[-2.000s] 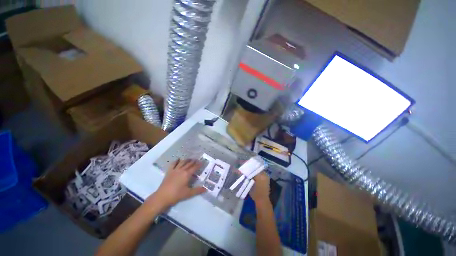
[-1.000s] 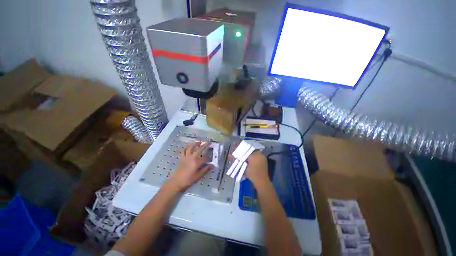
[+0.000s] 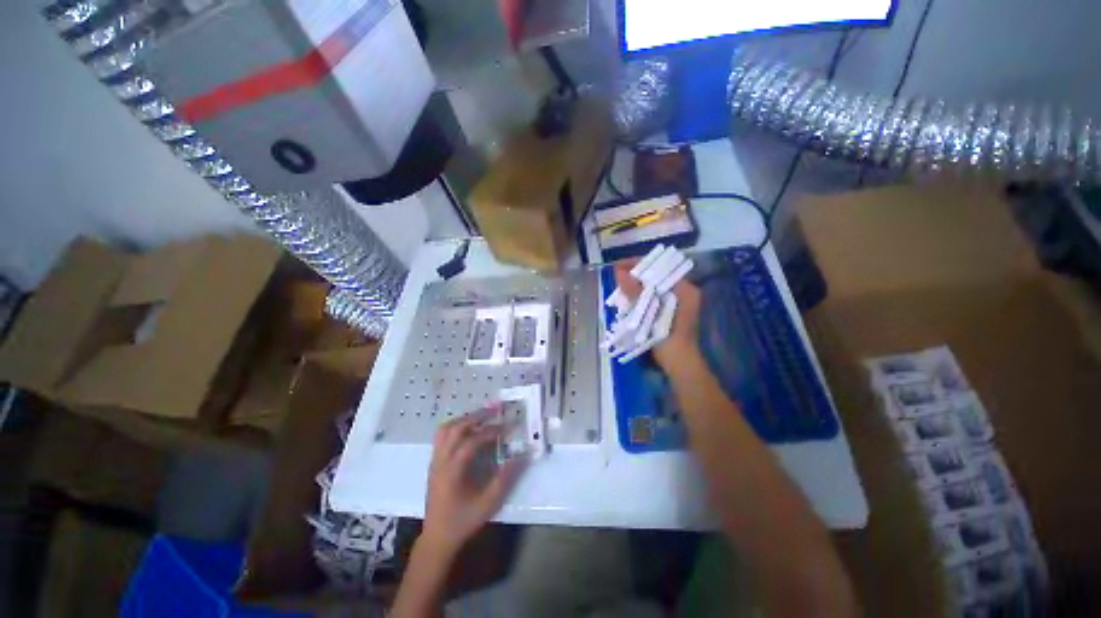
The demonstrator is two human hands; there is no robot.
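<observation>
Two white plastic frames (image 3: 508, 333) lie side by side on the perforated grey metal plate (image 3: 423, 417), left of a narrow metal strip (image 3: 557, 351). My left hand (image 3: 469, 468) holds another white frame (image 3: 523, 423) by its left side at the plate's front edge. My right hand (image 3: 679, 316) holds a loose stack of several white frames (image 3: 650, 304), seen edge-on, above the blue printed mat (image 3: 758, 350). The fingers of my right hand are partly hidden behind the stack.
The grey marking head (image 3: 290, 91) overhangs the plate's back left. A cardboard piece (image 3: 519, 217) and small open box (image 3: 641, 226) stand behind. An open carton (image 3: 845, 266) at right holds rows of frames; the left carton (image 3: 296, 423) holds a jumbled pile. Silver duct (image 3: 893, 121) crosses back right.
The view has shifted toward the table. My left hand has moved toward the plate's front edge and now holds a frame there, leaving two frames uncovered. My right hand still holds the stack, now over the mat.
</observation>
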